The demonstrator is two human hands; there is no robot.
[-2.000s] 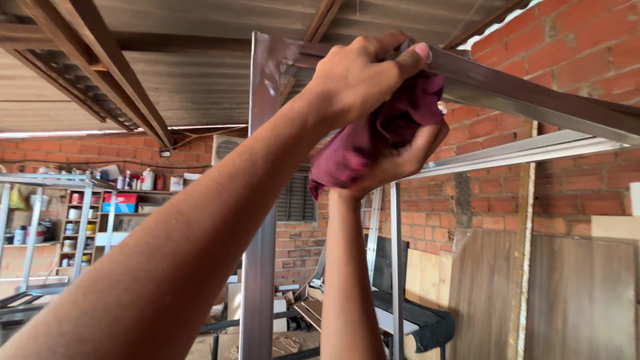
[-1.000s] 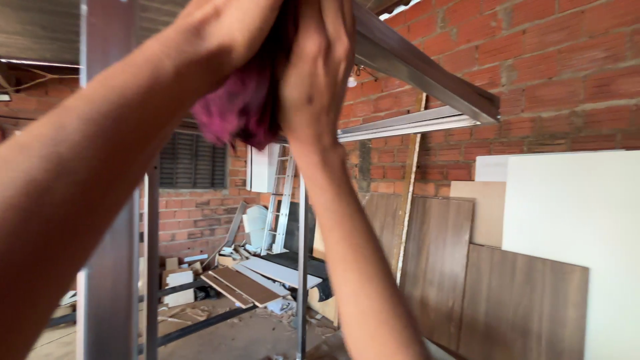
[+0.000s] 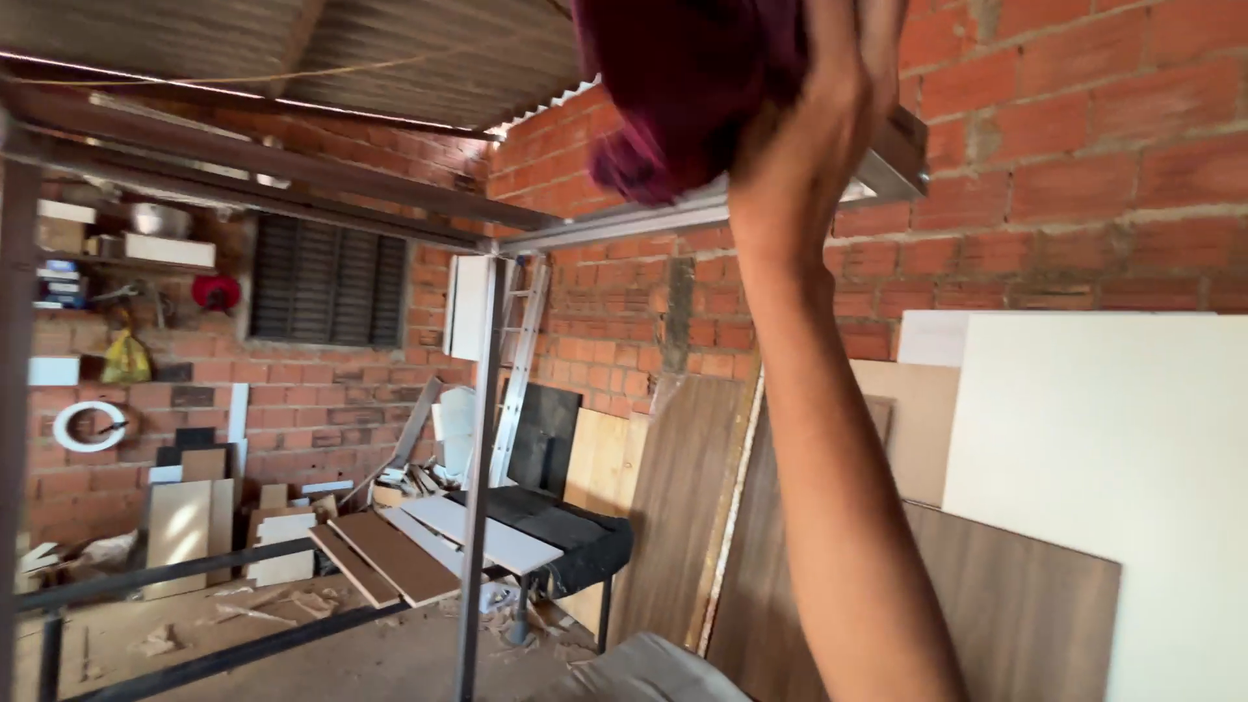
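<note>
My right hand [image 3: 814, 127] is raised at the top of the view, blurred, with a bunched maroon cloth [image 3: 692, 88] in its grip. The cloth hangs to the left of the fingers, and its upper part is cut off by the frame edge. Behind and beside the hand shows the end of a metal beam [image 3: 907, 156], part of a tall metal frame; whether the cloth touches it is hidden. An upright metal post [image 3: 478, 468] of the frame stands left of my forearm. My left hand is out of view.
Wood-grain panels [image 3: 682, 497] and a large white panel [image 3: 1102, 487] lean on the brick wall. A low table with a black cover [image 3: 546, 517] bears boards. An aluminium ladder [image 3: 522, 370] leans behind it. Offcuts lie on the floor; lower frame bars [image 3: 234, 653] cross at left.
Both hands were on the cloth at the beam in the earlier frames; now only my right hand shows with it. The view has swung to the right.
</note>
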